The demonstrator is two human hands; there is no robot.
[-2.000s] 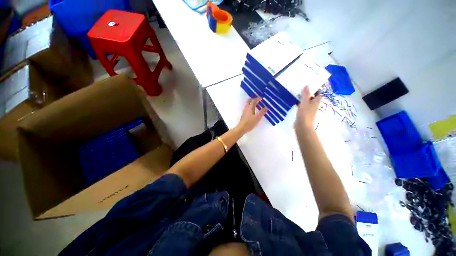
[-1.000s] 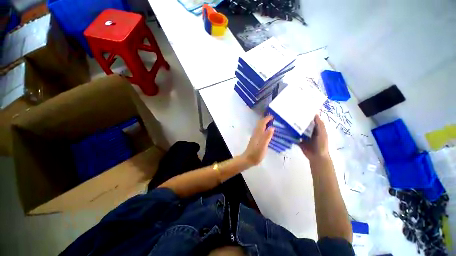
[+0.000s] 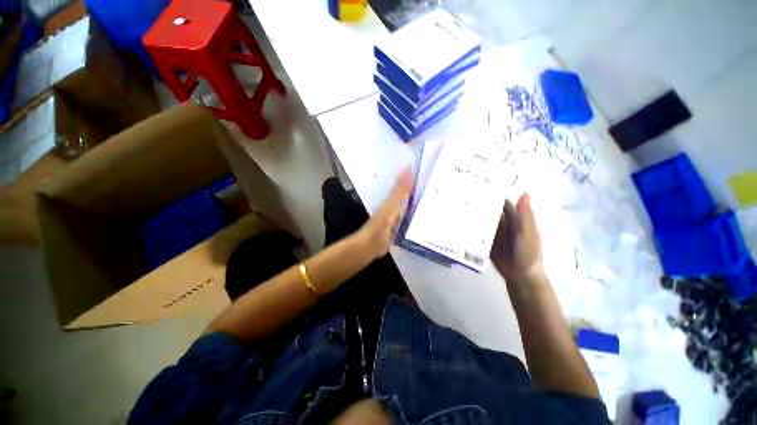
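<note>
A stack of flat white boxes with blue edges (image 3: 455, 203) is between my hands at the table's front edge, printed side with a barcode facing up. My left hand (image 3: 392, 214) presses its left side. My right hand (image 3: 518, 241) is against its right side, fingers partly hidden behind the stack. A second stepped stack of finished boxes (image 3: 427, 51) stands just beyond it on the table, white face up.
An open shipping carton (image 3: 124, 178) with packed rows (image 3: 187, 217) is on the floor at left, near a red stool (image 3: 192, 35). Dark slivers (image 3: 539, 124), a blue tray (image 3: 567, 96), blue bins (image 3: 676, 195), black heap (image 3: 705, 324) and waiting boxes (image 3: 599, 342) lie right.
The two piles, earlier side by side, are now apart. My hands have drawn the nearer stack toward me and turned it, so its long side points toward me. The view has shifted.
</note>
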